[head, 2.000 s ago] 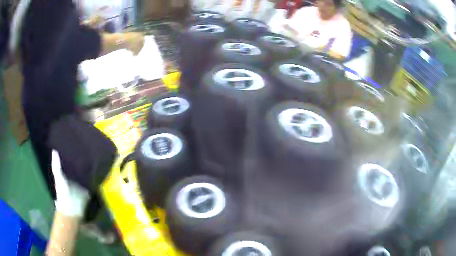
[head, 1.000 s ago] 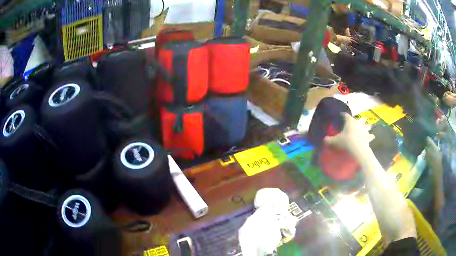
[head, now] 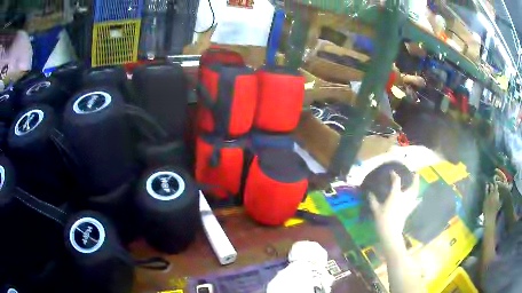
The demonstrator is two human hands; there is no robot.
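A bare hand, taken as my right hand (head: 395, 206), is at the right with its fingers spread across a dark round speaker (head: 386, 173); the grip is partly blurred. My left hand is out of the picture. A red speaker with a black top (head: 276, 191) stands on the bench in front of stacked red speakers (head: 280, 100). Black speakers with white-ringed ends (head: 166, 212) crowd the left. A slim white tube (head: 216, 232) lies beside them. A bunched white cloth (head: 303, 269) lies at the bottom.
A green post (head: 369, 97) rises behind the bench. An open carton (head: 320, 134) with cables is behind it. A yellow basket (head: 459, 281) is at the lower right. Another person's hands (head: 491, 200) show at the right edge. Printed sheets (head: 246, 280) cover the bench.
The view has swung from the black speakers to the right side. The red speaker with the black top now stands before the red stack. My right hand is now on a dark speaker.
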